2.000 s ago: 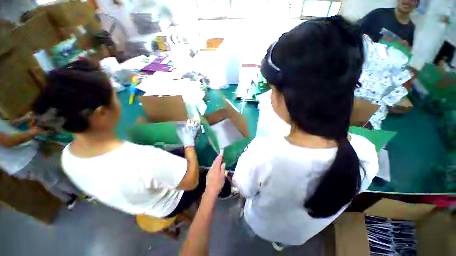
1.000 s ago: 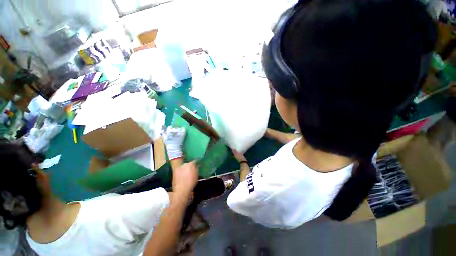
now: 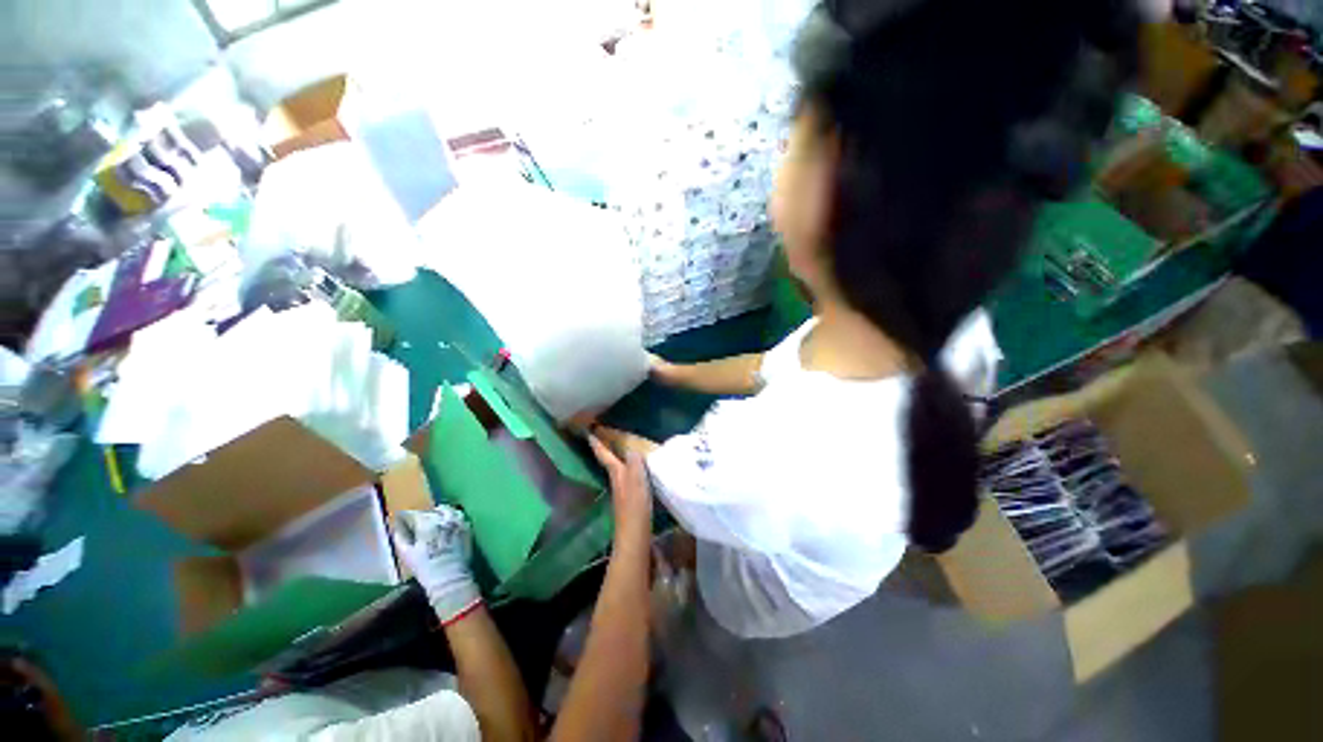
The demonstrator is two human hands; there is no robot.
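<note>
My left hand point(image 3: 624, 471), bare, reaches up from the bottom centre. Its fingers are at the right edge of an open green box point(image 3: 501, 486) on the green table; whether they grip it is unclear. Another person's white-gloved hand point(image 3: 438, 558) is at the box's left side. A person in a white shirt point(image 3: 791, 449) holds a bulky white bag point(image 3: 559, 297) just behind the box, one hand close to my fingertips. My right hand is not in view.
An open brown box point(image 3: 276, 478) with white sheets behind it stands left. An open carton point(image 3: 1132, 609) of narrow dark and white pieces is lower right. White patterned stacks point(image 3: 704, 203) stand at the back. Green trays point(image 3: 1088, 268) are at right.
The view has swung right and closer to the table. My left hand has moved from beside the gloved hand to the green box's right edge. The green box now shows more fully.
</note>
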